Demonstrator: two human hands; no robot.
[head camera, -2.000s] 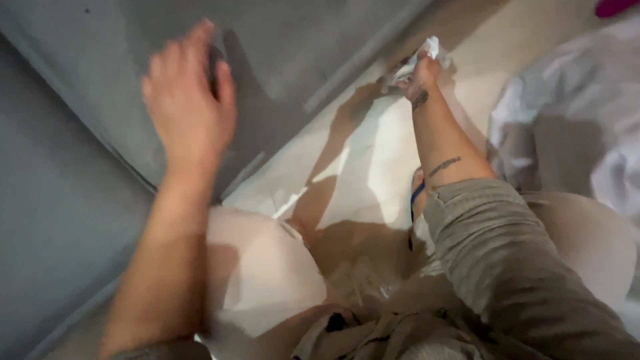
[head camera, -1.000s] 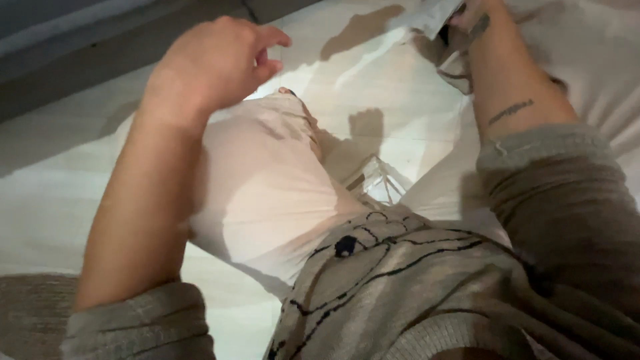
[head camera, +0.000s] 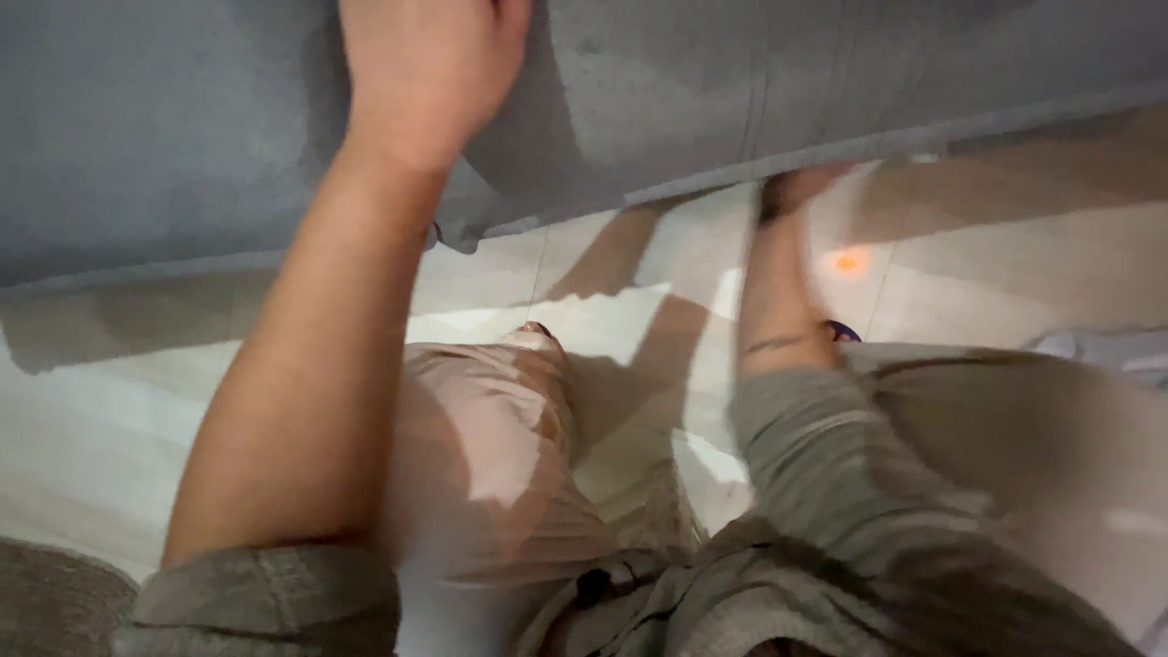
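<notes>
My left hand (head camera: 433, 73) reaches over the grey fabric side of what looks like a sofa (head camera: 657, 91). Its fingers are cut off by the top edge of the view, so whether it holds or touches anything is hidden. Low at the right, my right hand (head camera: 812, 187) is blurred beside the sofa's lower edge. A small pale piece (head camera: 922, 159), perhaps cloth or paper, shows just past its fingers; the grip on it is unclear.
Pale floor tiles (head camera: 985, 274) run along the sofa's base, crossed by arm shadows. A light grey cloth or bag (head camera: 1113, 351) lies at the right. A brown woven item (head camera: 55, 602) is at the lower left. My legs in light trousers (head camera: 493, 438) are below.
The view has swung, bringing the grey sofa across the top again. The white piece at my right hand, plain in the earlier frames, is now mostly out of sight.
</notes>
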